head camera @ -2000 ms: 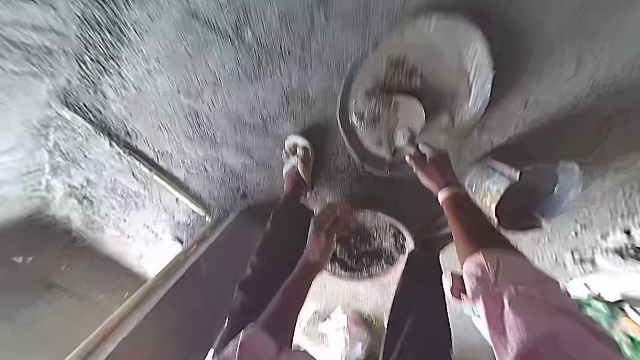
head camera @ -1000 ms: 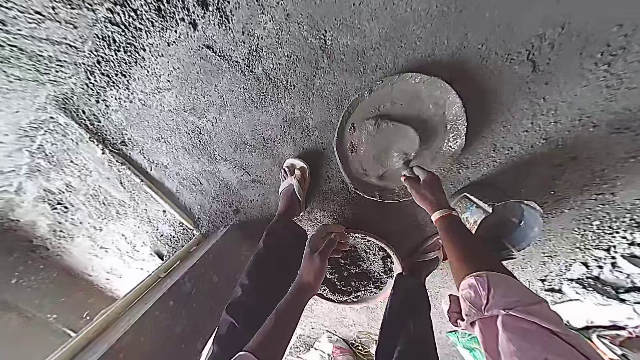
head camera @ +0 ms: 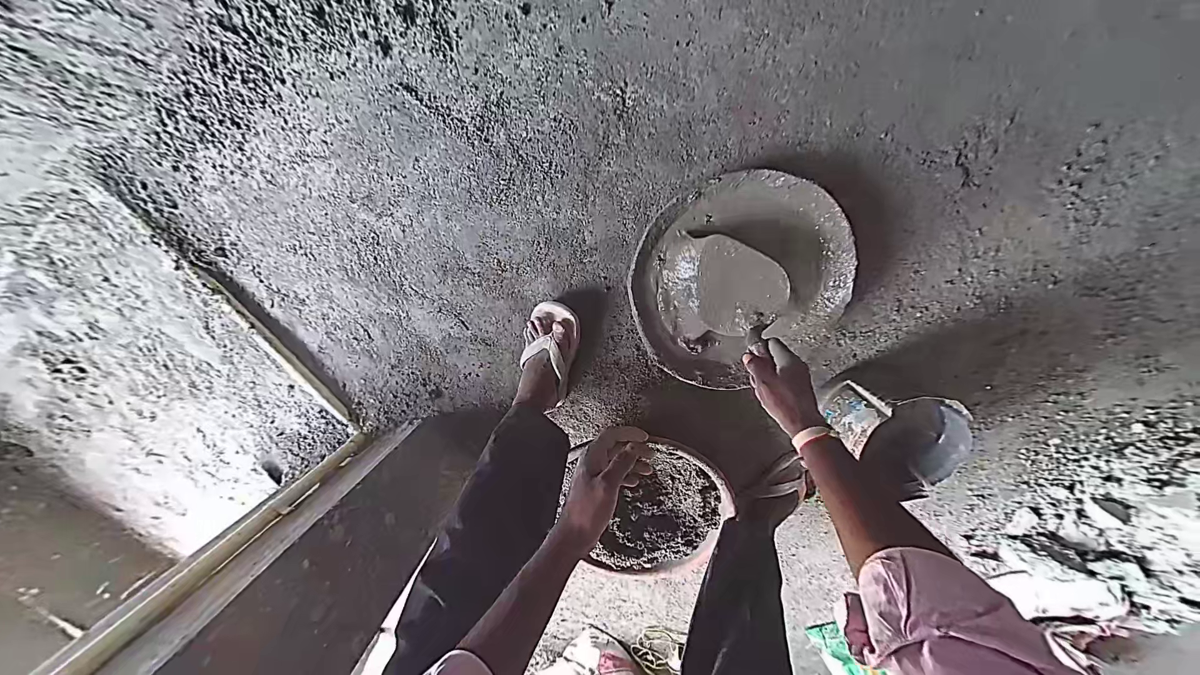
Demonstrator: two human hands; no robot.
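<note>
My right hand (head camera: 784,382) grips the handle of a mason's trowel (head camera: 742,284), whose broad blade lies in a round, shallow pan (head camera: 837,246) coated with wet grey mortar. Most of the handle is hidden in my fist. Over the left part of a second round pan (head camera: 717,473), which holds dark, crumbly material (head camera: 666,511), hovers my left hand (head camera: 607,478). Its fingers are loosely curled, and I see nothing held in them. This second pan stands between my feet, nearer to me than the mortar pan.
A bucket (head camera: 923,439) lies on its side right of my right wrist. My sandalled foot (head camera: 548,352) is left of the pans. A long pole (head camera: 216,553) runs along a ledge at lower left. Rubble (head camera: 1087,544) and a green and white sack (head camera: 837,649) are at lower right.
The trowel blade has shifted within the mortar pan, and the dark lumps seen there two seconds ago are mostly smoothed into wet mortar. My left hand stays by the second pan.
</note>
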